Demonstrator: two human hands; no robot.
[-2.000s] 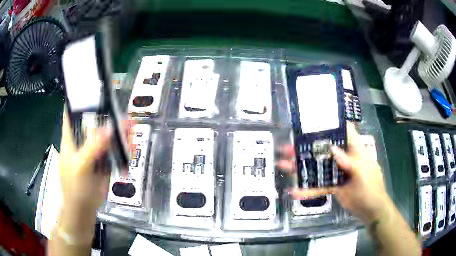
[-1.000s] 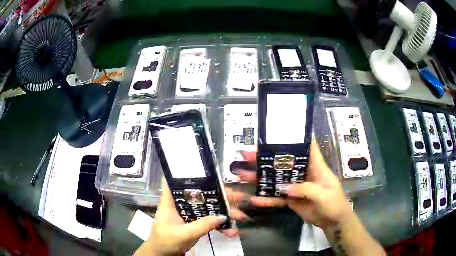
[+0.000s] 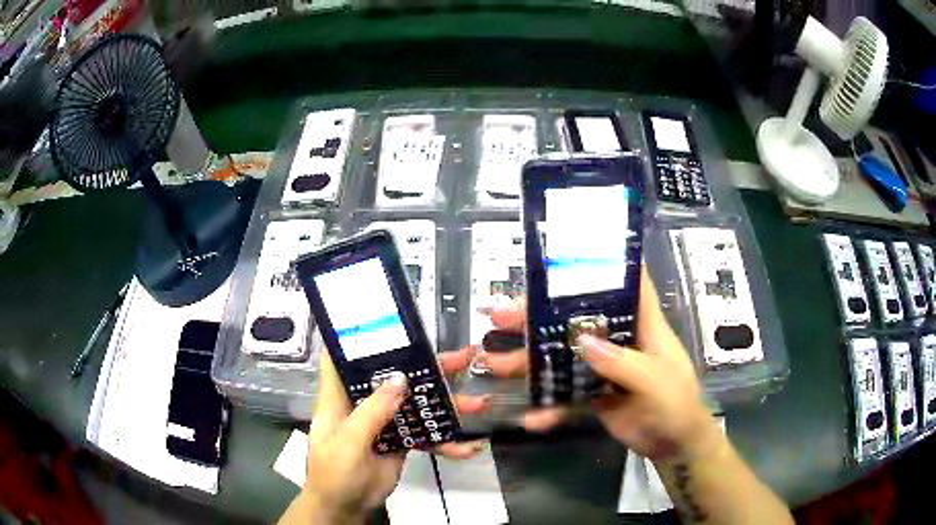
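Observation:
My left hand (image 3: 354,441) holds a black keypad phone (image 3: 372,320), tilted to the left, its white screen crossed by a blue band. My left thumb lies on its upper keys. My right hand (image 3: 641,385) holds a second keypad phone (image 3: 585,241) nearly upright, also lit white with a blue band, my thumb at its centre key. Both phones are above the clear blister tray (image 3: 761,292) and partly hide its front row. White phone backs (image 3: 280,290) lie in several pockets. Two phones (image 3: 674,154) lie face up at the back right.
A black fan (image 3: 118,118) stands at left, near a smartphone (image 3: 195,395) on a paper sheet (image 3: 133,379) and a pen (image 3: 100,330). A white fan (image 3: 798,169) and a blue item (image 3: 881,182) are at right, above another tray of phones (image 3: 865,297). Paper slips (image 3: 477,482) lie in front.
The left hand came in from the left and both phones came together over the tray's front. Since a second ago, blue bands have appeared on both screens and both thumbs have moved up the keys.

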